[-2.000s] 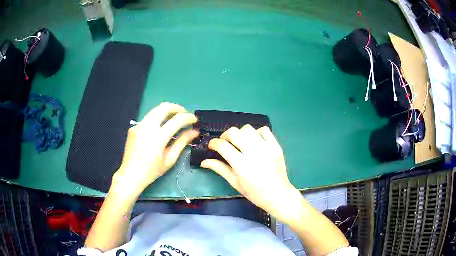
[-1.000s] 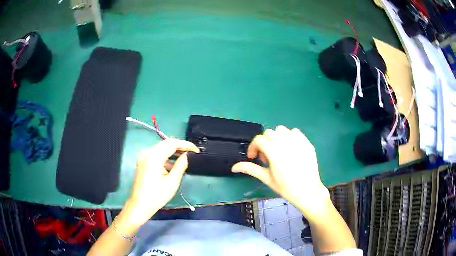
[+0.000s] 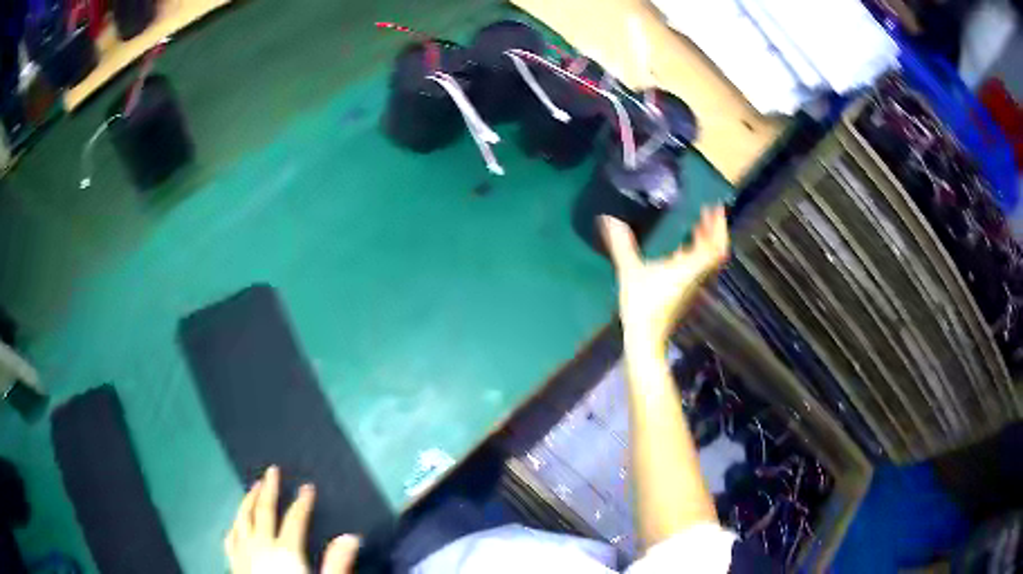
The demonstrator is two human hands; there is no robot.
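My right hand (image 3: 664, 275) is open, thumb and fingers spread, beside the nearest black cylindrical housing (image 3: 611, 202); the thumb overlaps its lower edge. Several more black housings (image 3: 424, 107) with red and white wires stand grouped behind it. My left hand (image 3: 280, 533) is at the bottom edge, partly cut off, fingers apart over the edge of a long black mesh strip (image 3: 269, 370); contact is unclear. A second black strip (image 3: 112, 482) lies further left. One wired black housing (image 3: 151, 135) stands apart at the upper left.
Tan cardboard (image 3: 718, 123) and white ridged packaging (image 3: 785, 51) lie at the upper right. A slatted crate (image 3: 875, 280) is right of the table edge. A crate of dark wired parts (image 3: 774, 482) and a white gridded surface (image 3: 583, 448) are below it. A pale post (image 3: 20, 376) is far left.
The view has swung right. Both hands have left the black housing they worked on in front of me; my right hand has moved to the grouped housings, my left to the mesh strip.
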